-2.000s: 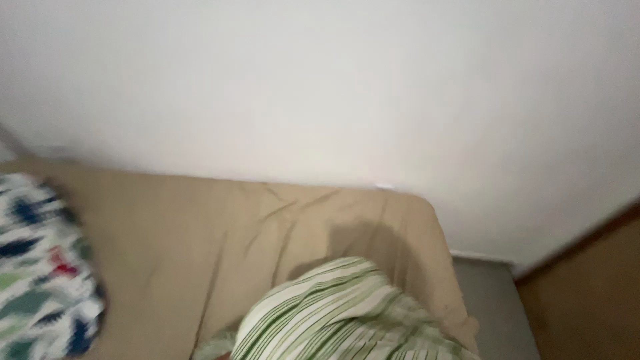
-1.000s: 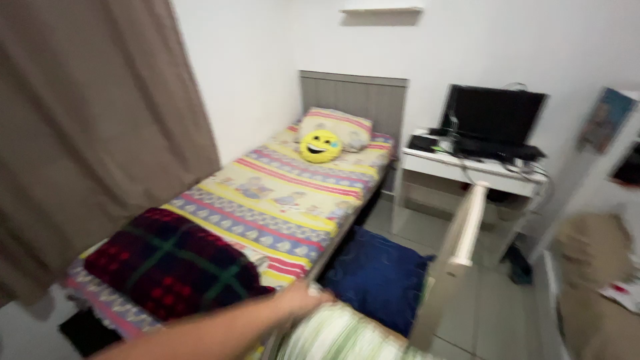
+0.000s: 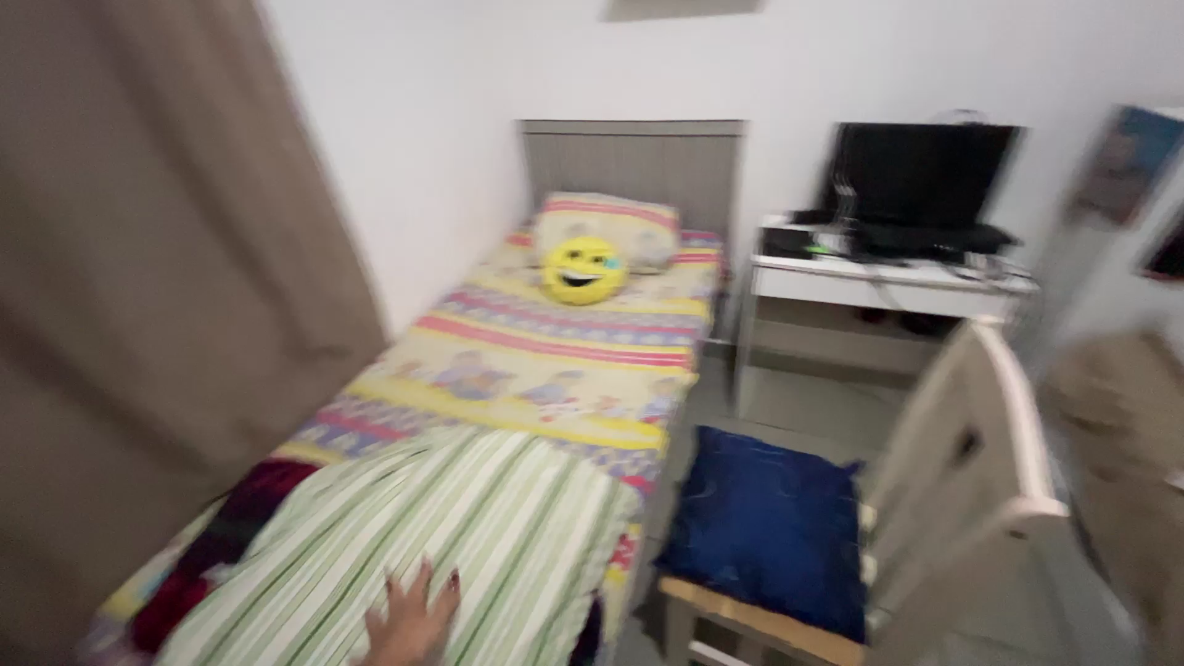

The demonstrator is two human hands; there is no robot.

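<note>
My left hand (image 3: 412, 615) is at the bottom of the head view, its fingers apart on or just over a green-and-white striped pillow (image 3: 481, 536). This pillow lies at the near end of a bed covered with a patterned sheet (image 3: 546, 370), over a dark red blanket (image 3: 217, 546) that shows at its left side. Up the bed, a yellow smiling-face cushion (image 3: 583, 271) rests against a patterned pillow (image 3: 610, 222) by the headboard (image 3: 634, 162). My right hand is not in view. The picture is somewhat blurred.
A chair (image 3: 967, 481) with a dark blue seat cushion (image 3: 772, 527) stands close to the bed's right side. Behind it are a white desk (image 3: 888, 289) and a black monitor (image 3: 925, 176) with cables. A brown curtain (image 3: 157, 305) hangs at the left.
The view has swung from another bed by a wall to this one. The striped pillow, beside my left hand a second ago, now lies over the dark red blanket.
</note>
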